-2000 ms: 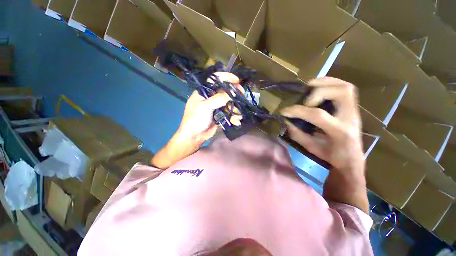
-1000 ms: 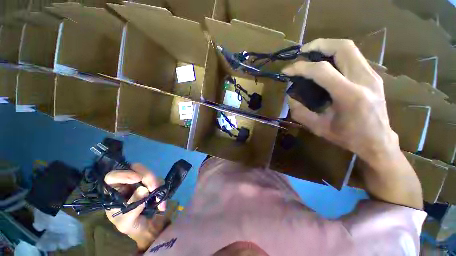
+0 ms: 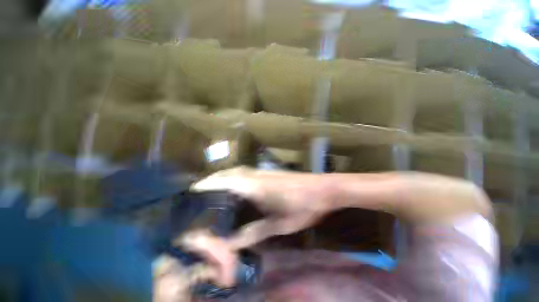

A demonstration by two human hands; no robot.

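The frame is strongly blurred. My left hand [image 3: 198, 265] is low, left of centre, and holds a bunch of black power adapters [image 3: 204, 215] with dark cords. My right hand [image 3: 269, 197] reaches across from the right, over the same bunch, its fingers touching or close to the adapters. Whether it grips one cannot be told. Behind the hands, open brown product boxes [image 3: 283, 82] stand in rows. A small white card [image 3: 218, 151] shows inside one box, just above my right hand.
More rows of open boxes [image 3: 378, 91] run across the view to both sides. Blue floor [image 3: 88, 253] shows at the lower left. Bright, shiny whitish material [image 3: 437, 15] lies beyond the boxes at the upper right.
My right hand has moved left, away from over the boxes, to the adapters at my left hand. The adapter it held is no longer distinct. My left hand is nearer the middle.
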